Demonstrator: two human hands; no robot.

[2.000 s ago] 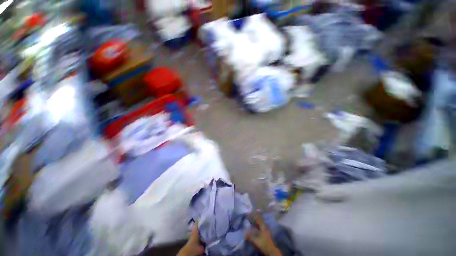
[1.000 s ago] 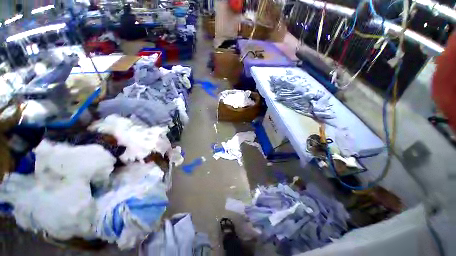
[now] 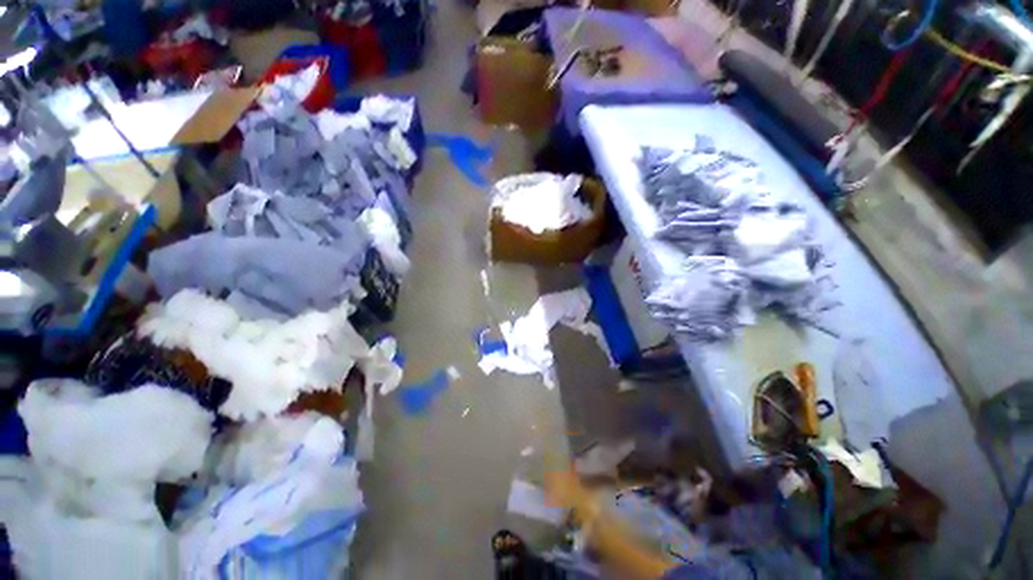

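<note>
A blurred skin-toned shape (image 3: 600, 521), seemingly my right hand and forearm, reaches up from the bottom edge, right of a shoe; its fingers and any hold cannot be made out. My left hand is out of view. Light blue-grey cut pieces (image 3: 708, 244) lie in a loose heap on the pale blue pressing table (image 3: 906, 351). The steam iron (image 3: 779, 410), with an orange-brown handle, rests near the table's near end, apart from the heap.
A brown container of white scraps (image 3: 544, 215) stands on the floor left of the table. White scraps (image 3: 538, 334) lie on the aisle floor (image 3: 459, 453). Big white bundles (image 3: 113, 436) and grey-blue fabric heaps (image 3: 272, 266) line the left side. A purple-covered table (image 3: 634, 57) stands behind.
The view has come closer to the pressing table and tilts further down. The grey-blue cluster at the bottom is no longer clearly seen; a blurred skin-toned shape shows there. The table heap looks larger.
</note>
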